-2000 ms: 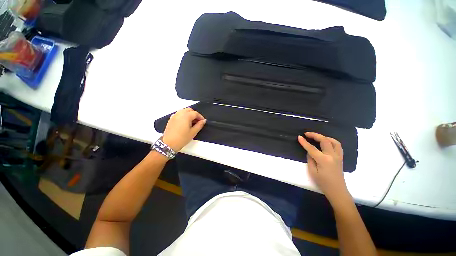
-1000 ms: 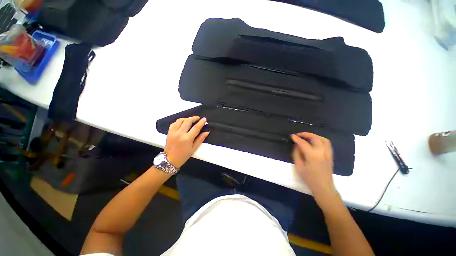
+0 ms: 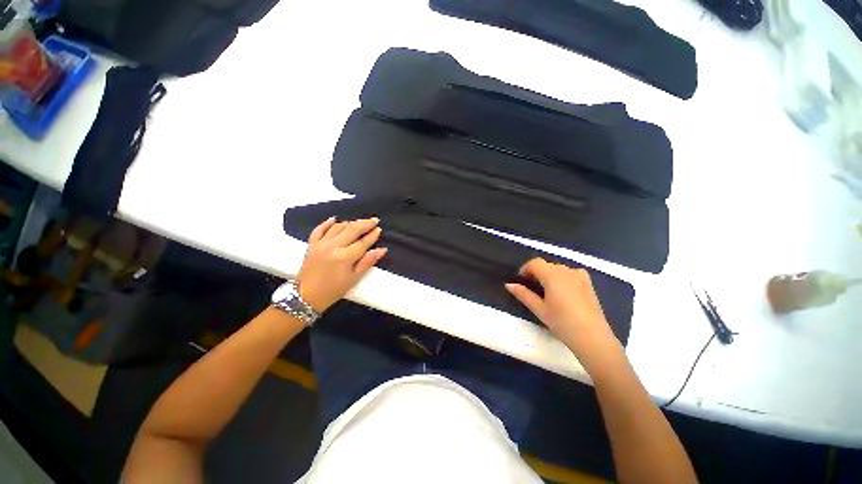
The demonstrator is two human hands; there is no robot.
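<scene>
A black slotted panel point(image 3: 444, 274) lies along the table's front edge. A dark slot runs along its middle. My left hand point(image 3: 340, 257) lies on its left part, fingers flat and close together on the fabric. My right hand point(image 3: 558, 295) is at the slot's right part, thumb and index finger close together at the slot edge; whether fabric is pinched between them I cannot tell. Just beyond, overlapping black panels point(image 3: 510, 156) lie in two rows with slots showing. A narrow white gap shows between the near row and the worked panel.
A separate black panel point(image 3: 577, 38) lies farther away. Thread snips point(image 3: 714, 317) with a cord and a translucent bottle point(image 3: 803, 291) lie at right, pale plastic bags point(image 3: 803, 95) beyond. At left are a narrow black piece point(image 3: 109, 142), a blue tray point(image 3: 52, 90) and dark work pieces point(image 3: 170, 28).
My right hand has moved left along the slot. My left hand has flattened onto the panel. The table's things appear shifted left as the view turned, and more of the far panel shows.
</scene>
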